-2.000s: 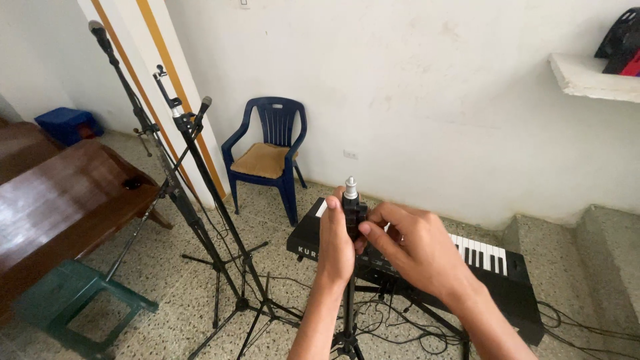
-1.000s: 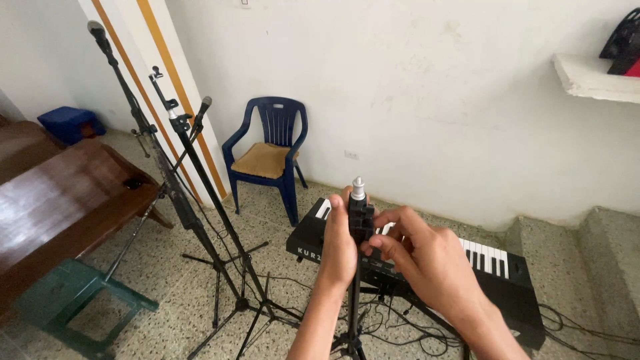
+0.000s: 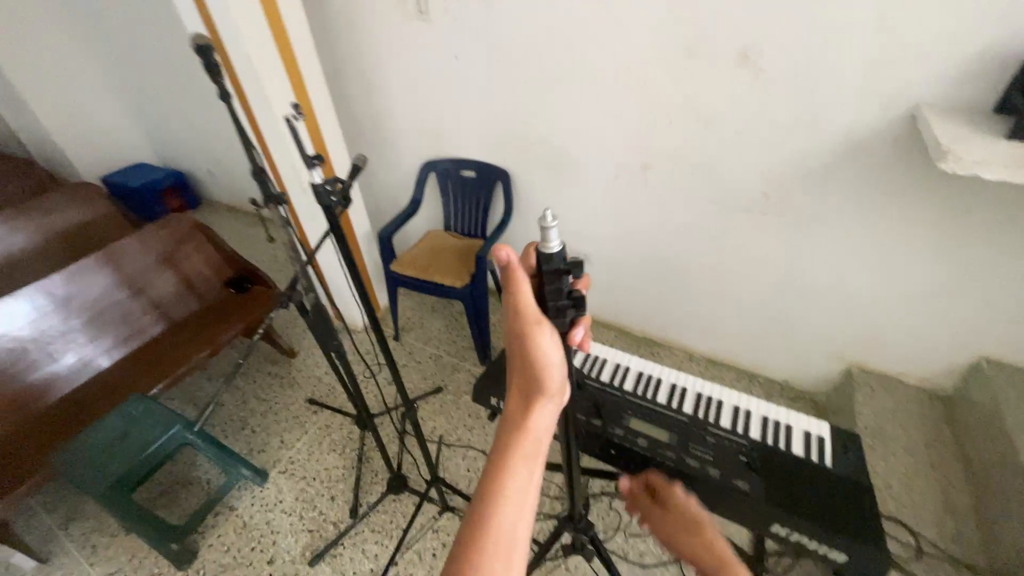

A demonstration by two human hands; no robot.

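Observation:
My left hand (image 3: 538, 336) is wrapped around the upper part of a black tripod stand (image 3: 554, 292), with the thumb raised beside it. The stand is upright, its silver metal spigot pointing up above my fingers and black clamp knobs on its right side. Its legs are spread low on the floor. My right hand (image 3: 668, 508), blurred, is apart from the stand, lower and to its right, in front of an electronic keyboard (image 3: 704, 424). Nothing shows in that hand, and its fingers are too blurred to read.
Microphone stands (image 3: 376, 304) with microphones are at the left, beside a striped pillar. A blue plastic chair (image 3: 468, 192) with a tan cushion is by the wall. Wooden benches (image 3: 120, 320) and a green plastic stool (image 3: 128, 440) lie further left. Cables run over the floor; concrete steps (image 3: 904, 432) rise at right.
My right hand has left the knobs near the stand's top and moved down. My left hand keeps its hold. The view has shifted somewhat.

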